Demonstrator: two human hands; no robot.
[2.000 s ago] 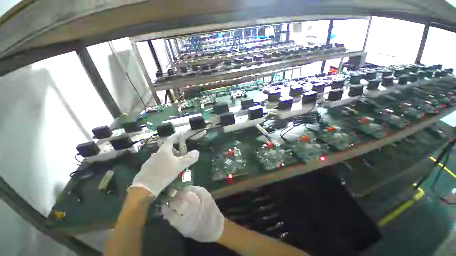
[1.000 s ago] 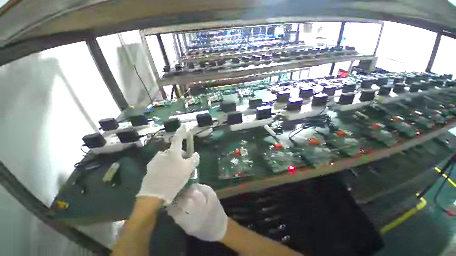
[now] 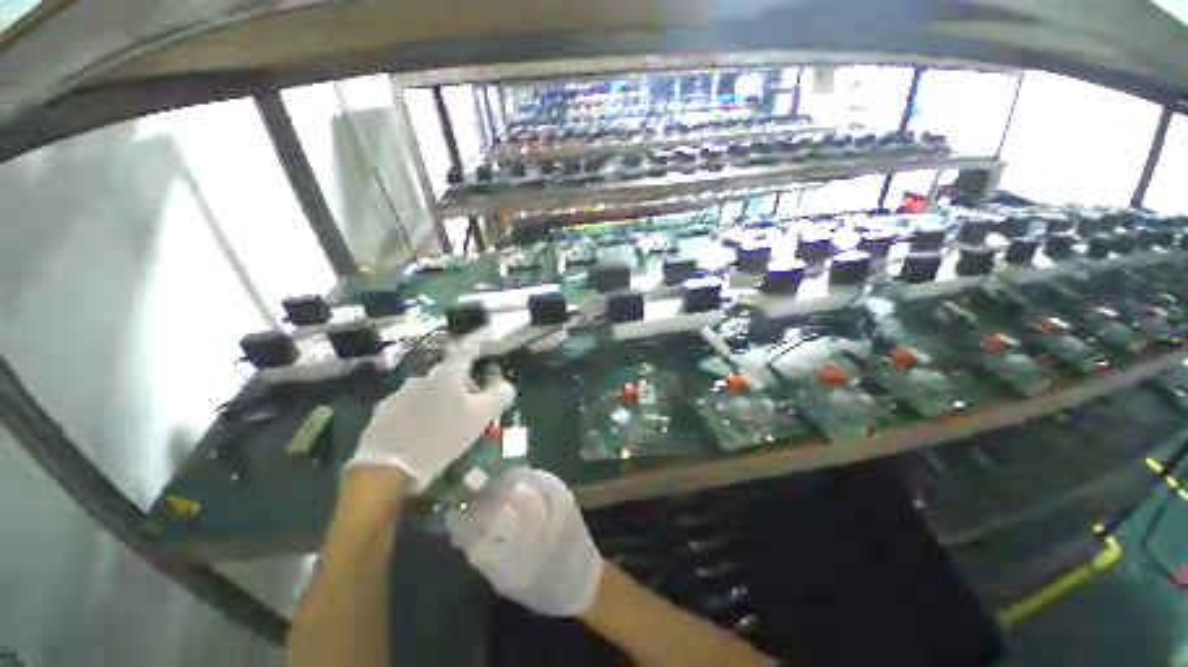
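Note:
A green circuit board [image 3: 472,472] with a silver metal housing and an orange part lies between my gloved hands at the shelf's front edge, partly hidden by them. My left hand [image 3: 437,411] is over its back end, fingers around a pale plug-in stick [image 3: 491,378]. My right hand [image 3: 528,537] grips the board's front edge. A black slotted tray [image 3: 834,560] lies below the shelf edge, with short pale board edges showing in it.
More boards with orange parts [image 3: 631,407] lie in a row to the right on the green shelf. Black adapters [image 3: 547,308] on white power strips stand behind. A loose pale stick [image 3: 310,430] lies at left. A metal post [image 3: 306,183] stands at the back left.
The view has shifted, so the shelf sits further right. My hands stay at the board; more of its silver housing and orange part now shows between them.

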